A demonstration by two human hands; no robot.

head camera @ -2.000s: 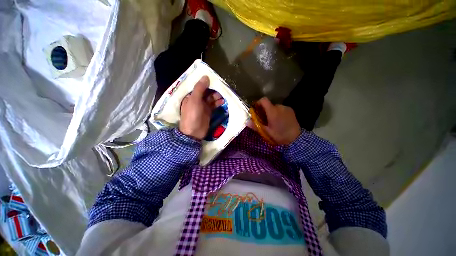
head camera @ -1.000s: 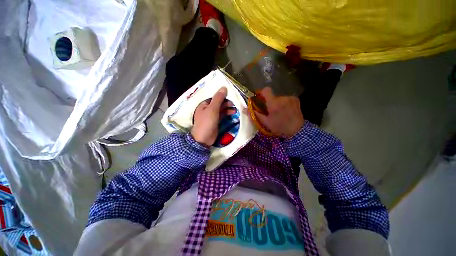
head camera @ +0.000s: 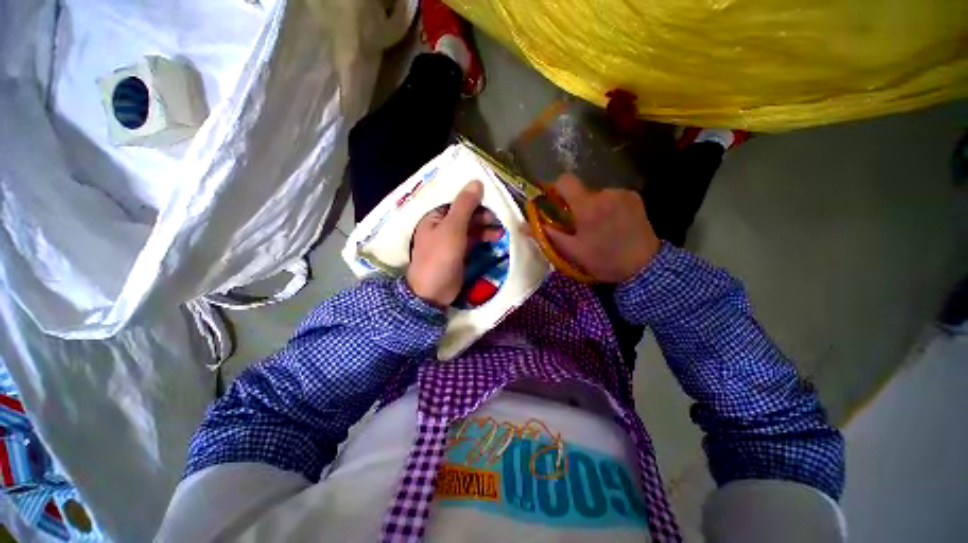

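A white, box-shaped fabric piece point(head camera: 529, 263) with a round opening lies tilted over my lap. Blue, red and white show inside the opening. My left hand point(head camera: 444, 251) grips the piece, with its thumb on the white face and its fingers in the opening. My right hand point(head camera: 605, 231) holds orange-handled scissors point(head camera: 548, 240). Their thin blades lie along the upper right edge of the piece, with the tips near its top corner. Loose threads are too fine to tell.
A white woven bag point(head camera: 159, 239) stands at the left with one white piece point(head camera: 155, 102) inside. A yellow sack point(head camera: 743, 64) is at the top. Striped goods point(head camera: 37, 477) lie at the far lower left. White cords point(head camera: 255, 300) hang from the bag. Small pale scraps point(head camera: 568, 138) lie on the floor.
The piece and my left hand have shifted right since the first frame. The scissors have come up along the upper right edge. My right hand has turned slightly and moved outward since the second frame.
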